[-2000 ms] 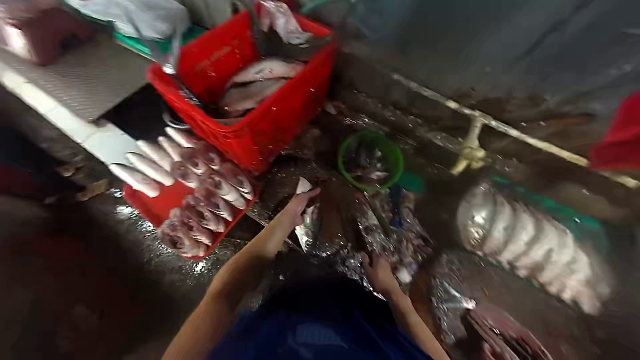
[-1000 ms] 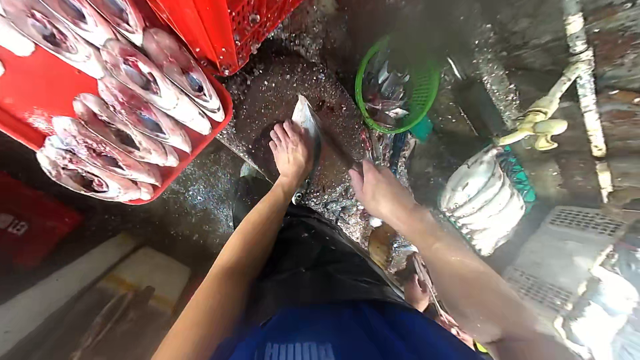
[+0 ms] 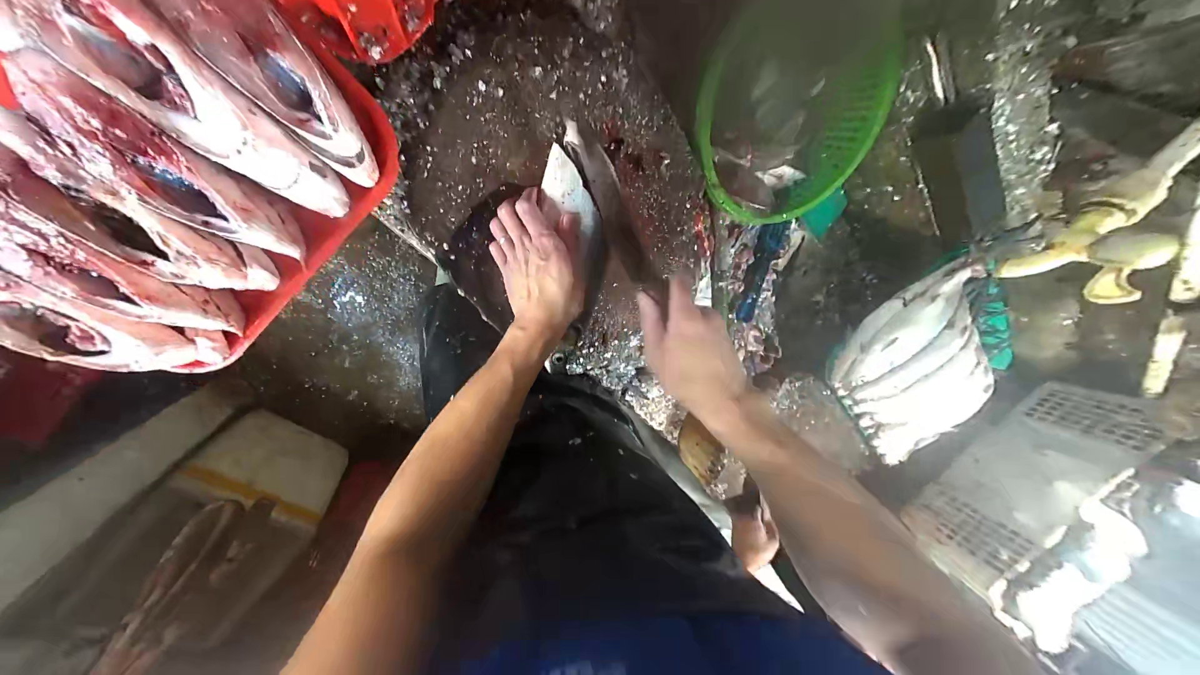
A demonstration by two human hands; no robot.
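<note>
A silvery fish [image 3: 589, 234] lies on a wet cutting surface [image 3: 525, 103] strewn with scales, its pale end pointing away from me. My left hand [image 3: 537, 262] presses on its left side with the fingers over it. Along the fish's right side runs a knife blade [image 3: 614, 211], whose handle is gripped in my right hand [image 3: 689, 347]. The blade looks blurred, so whether it touches the fish is unclear. Loose scales and scraps lie just below and right of the fish.
Several opened fish [image 3: 178, 187] fill a red tray [image 3: 375, 187] at upper left. A green basket [image 3: 708, 164] with fish pieces stands at upper right. Farther right are a yellowish tap [image 3: 1097, 239], several pale fish [image 3: 914, 361] and a grey perforated crate [image 3: 1022, 459]. A foam box [image 3: 272, 459] sits lower left.
The view has come closer to the cutting surface since two seconds ago. My left hand stays on the fish, and my right hand still has the knife beside it.
</note>
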